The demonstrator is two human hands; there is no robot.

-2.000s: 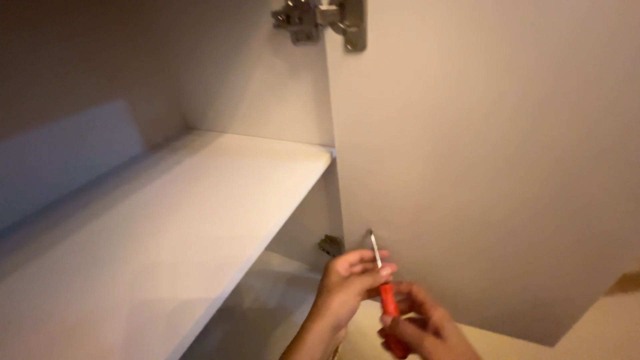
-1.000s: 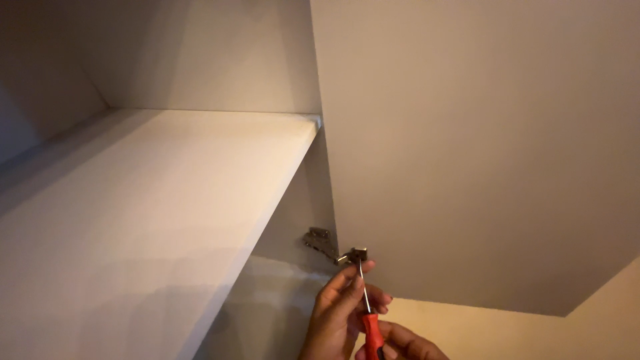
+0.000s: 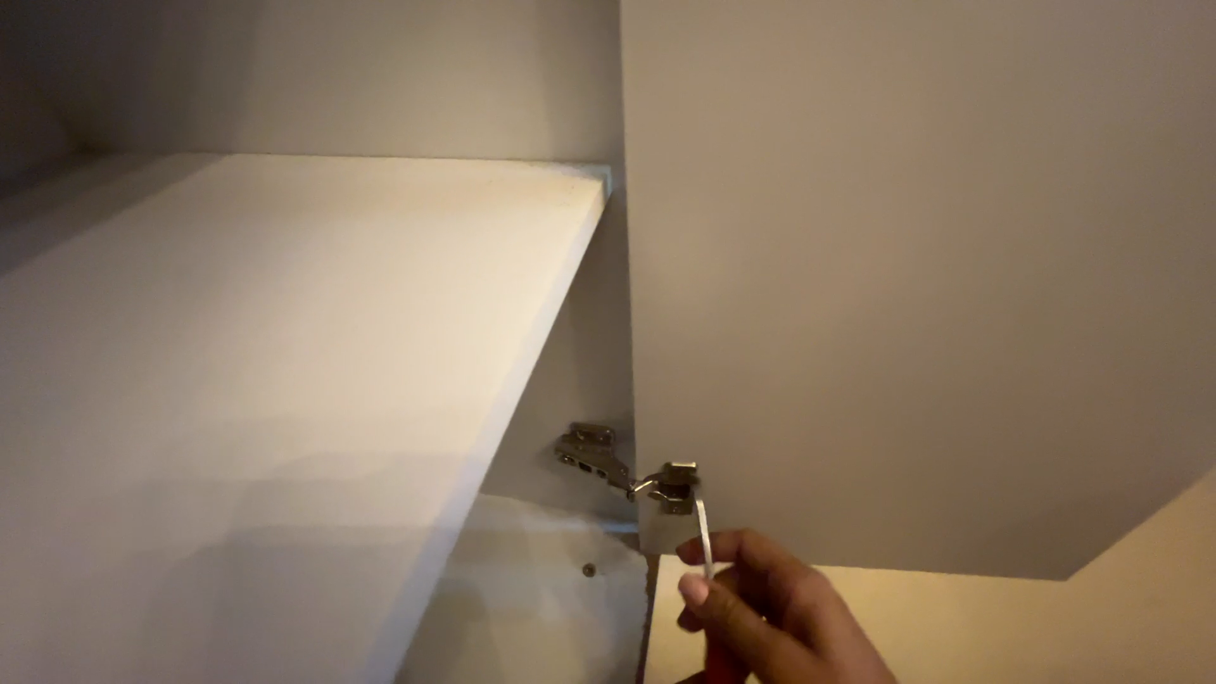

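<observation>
A metal cabinet hinge point(image 3: 591, 454) is seen low down, its arm at the cabinet's side panel and its cup end point(image 3: 676, 486) against the inside of the cabinet door point(image 3: 902, 285). My right hand point(image 3: 769, 608) is just below the cup end, its fingers around a screwdriver point(image 3: 704, 537). The metal shaft points up with its tip close to the hinge cup; whether it touches a screw I cannot tell. The handle is mostly hidden by the hand, with a bit of red at the bottom edge. My left hand is out of view.
A white shelf point(image 3: 285, 361) fills the left side, its front edge running down beside the hinge. Below it, the cabinet's bottom panel point(image 3: 532, 608) bears a small screw or hole point(image 3: 589, 570). The open door spans the right side.
My left hand was by the screwdriver's shaft and has left the view. The lower hinge now spans from side panel to door; two seconds ago its cup end was not visible at the door.
</observation>
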